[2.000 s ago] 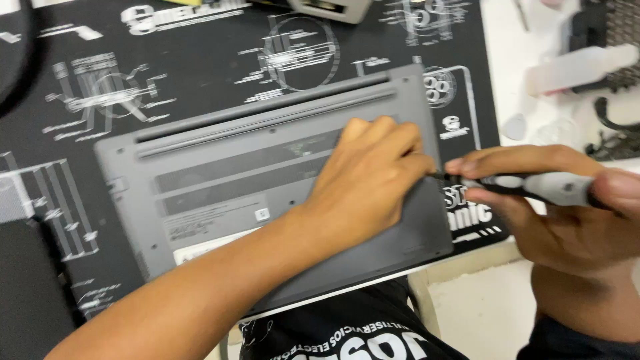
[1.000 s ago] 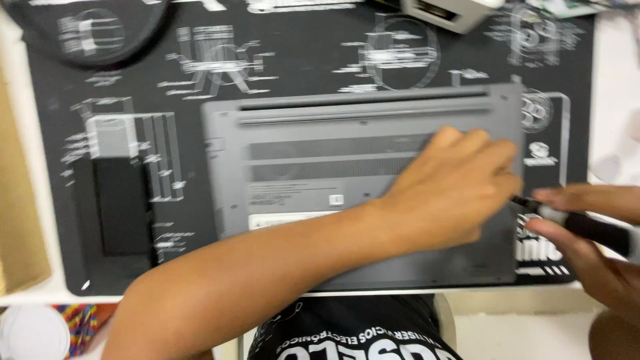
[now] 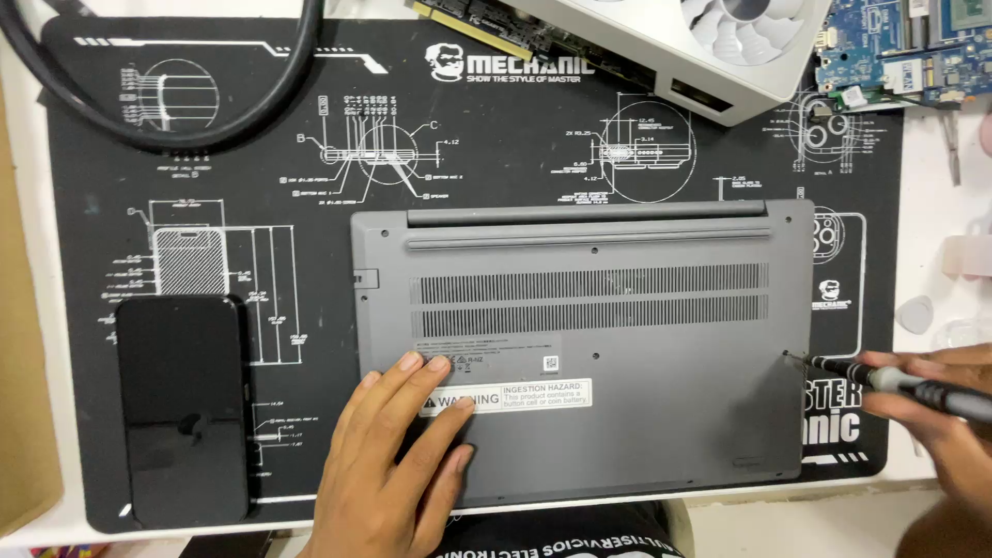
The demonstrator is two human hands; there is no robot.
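A grey laptop (image 3: 666,403) lies bottom side up on a black printed work mat (image 3: 310,434), its vent slots and a warning sticker facing me. My left hand (image 3: 395,457) rests with fingers spread on the lower left of the laptop's bottom cover, its fingertips over the sticker. In my right hand (image 3: 922,403) is a precision screwdriver (image 3: 891,380), held between thumb and fingers and pointing left. The screwdriver's tip meets the cover at a screw hole (image 3: 786,353) near the right edge. Whether a screw sits there is too small to tell.
A smartphone (image 3: 186,418) lies left of the laptop, below a looped black cable (image 3: 271,116). Behind the laptop stand a white graphics card (image 3: 666,46) and blue circuit boards (image 3: 891,62). A metal tool (image 3: 953,151) and a guitar-pick-shaped opener (image 3: 914,314) lie on the right.
My left hand has moved from the laptop's right side, near the screwdriver's tip, to its lower left. My right hand still holds the screwdriver at the right edge. The view has shifted.
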